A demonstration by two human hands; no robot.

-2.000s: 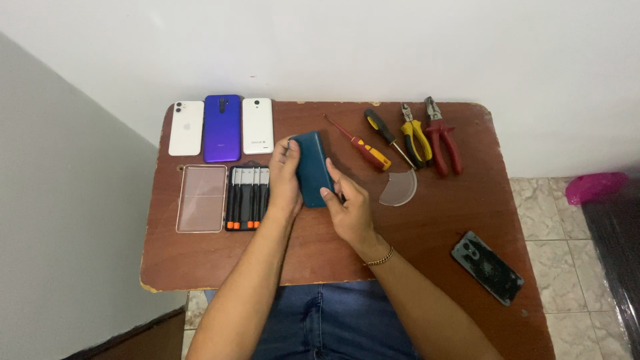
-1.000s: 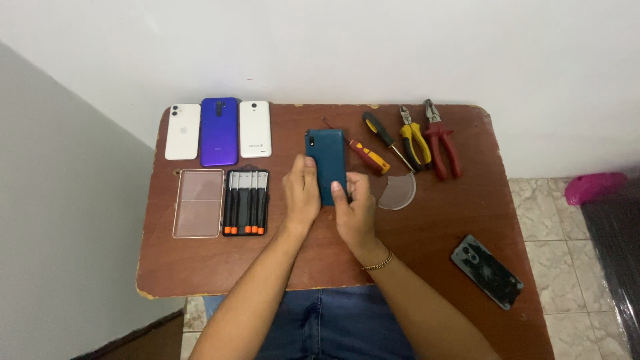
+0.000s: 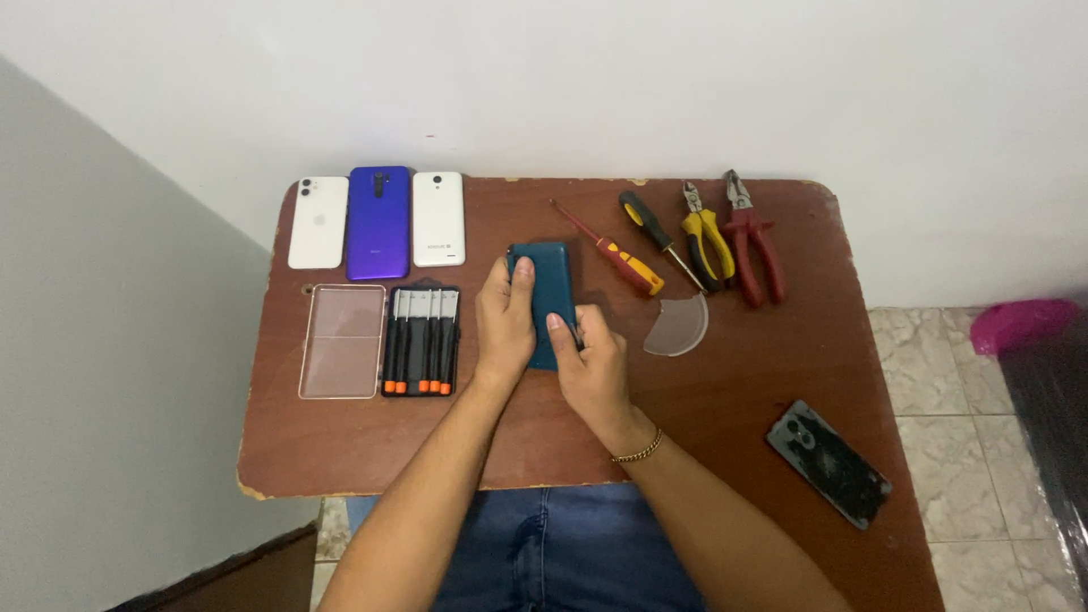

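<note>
A teal smartphone [image 3: 552, 285] is held upright between both hands near the middle of the table, its back toward me. My left hand [image 3: 505, 319] grips its left edge, the thumb lying over the upper back and covering the camera area. My right hand [image 3: 591, 353] holds the lower right edge with the thumb on the back; a small dark piece shows by its fingers, too hidden to name. Right of the phone lie a red and yellow screwdriver [image 3: 629, 265] and a curved clear plastic piece [image 3: 680, 325]. Left of my left hand is a case of small screwdrivers [image 3: 418, 353].
On the wooden table [image 3: 544, 463], a white smartphone [image 3: 319, 234], a purple smartphone [image 3: 378, 229] and another white smartphone [image 3: 439, 221] line the back left, above a clear lid [image 3: 342, 340]. A black-yellow screwdriver [image 3: 650, 223], yellow-black cutters [image 3: 707, 238], red pliers [image 3: 752, 246] and a worn smartphone [image 3: 829, 463] lie right.
My left thumb has moved onto the upper back of the teal phone, over the camera that showed one second ago. Both hands stay on the phone.
</note>
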